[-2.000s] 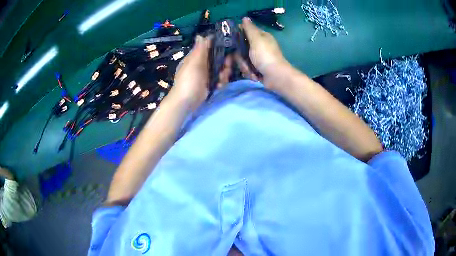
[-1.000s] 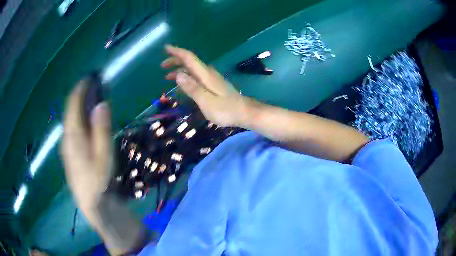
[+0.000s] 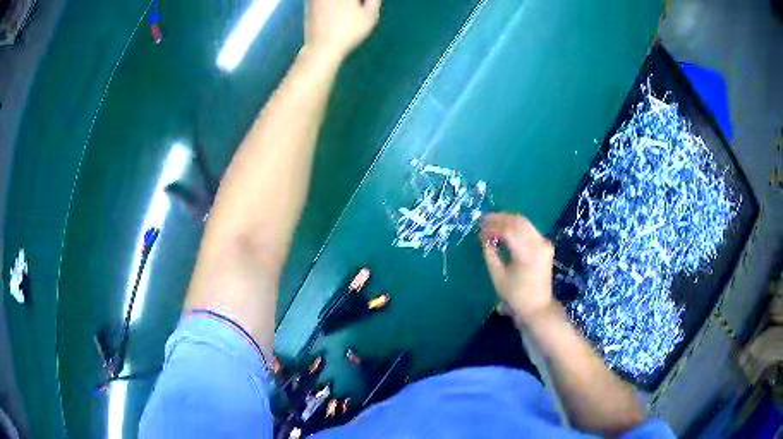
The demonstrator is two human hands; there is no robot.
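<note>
A small heap of thin silvery-white clips (image 3: 438, 208) lies on the green bench surface in the middle of the view. My right hand (image 3: 519, 257) is at the heap's right edge, with thumb and fingertips close together; whether a clip is between them is too small to tell. My left arm reaches far forward over the darker green belt. My left hand (image 3: 342, 24) is cut off by the top edge, its fingers partly hidden, and I cannot tell what it holds. Black wired units with orange and cream ends (image 3: 361, 279) lie near my body at the lower middle.
A large clip pile (image 3: 657, 223) lies on a black tray (image 3: 745, 206) at the right. A blue object (image 3: 706, 93) is behind the tray. The belt (image 3: 112, 184) reflects tube lights and carries a wired unit (image 3: 148, 244) and a small white piece (image 3: 19, 276) at the far left.
The view has swung, and the small clip heap is now more central. My left hand, earlier holding a dark unit, has reached to the top edge. My right hand has moved to the clip heap.
</note>
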